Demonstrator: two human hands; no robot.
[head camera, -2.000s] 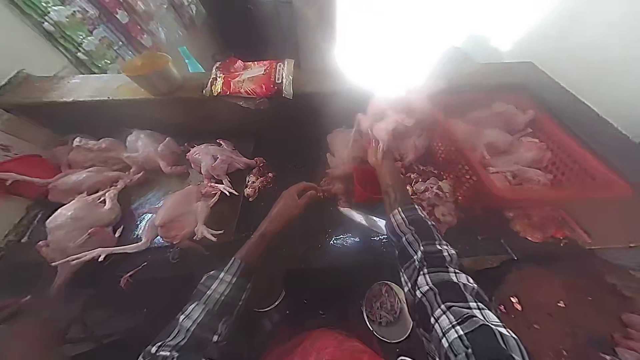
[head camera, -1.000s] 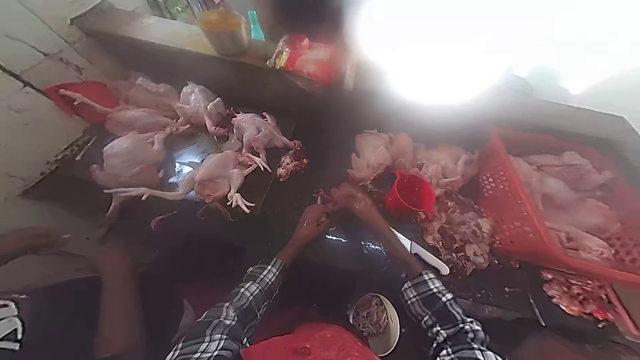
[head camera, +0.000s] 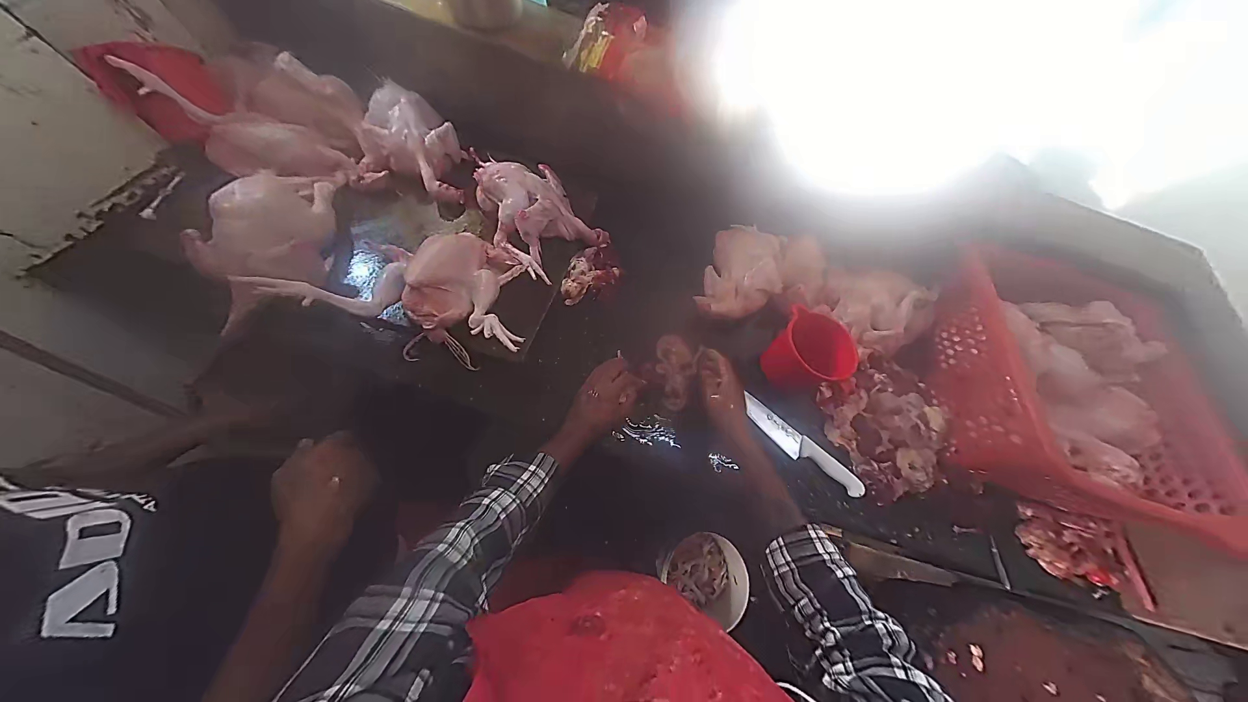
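Observation:
My left hand (head camera: 606, 392) and my right hand (head camera: 720, 385) are at the middle of the dark wet counter, with a small piece of chicken offal (head camera: 673, 370) between them. The fingers of both hands are bent at its two sides; the grip is blurred. A white-handled knife (head camera: 804, 444) lies just right of my right hand, below a red plastic mug (head camera: 809, 348). Beside the mug are dressed chickens (head camera: 743, 271) and a heap of offal (head camera: 887, 429). A white bowl of scraps (head camera: 704, 577) is below my hands. Plucked whole chickens (head camera: 447, 278) lie to the left.
A red perforated crate (head camera: 1004, 409) with chickens stands at the right. At the lower left is another person, with a forearm and hand (head camera: 322, 487) near the counter. A small heap of offal (head camera: 588, 275) lies beyond my left hand. A red packet (head camera: 614, 44) sits on the ledge.
My right hand, beside the red mug two seconds ago, is now lower and close to my left hand. The other person's arm has come into view. The view has shifted.

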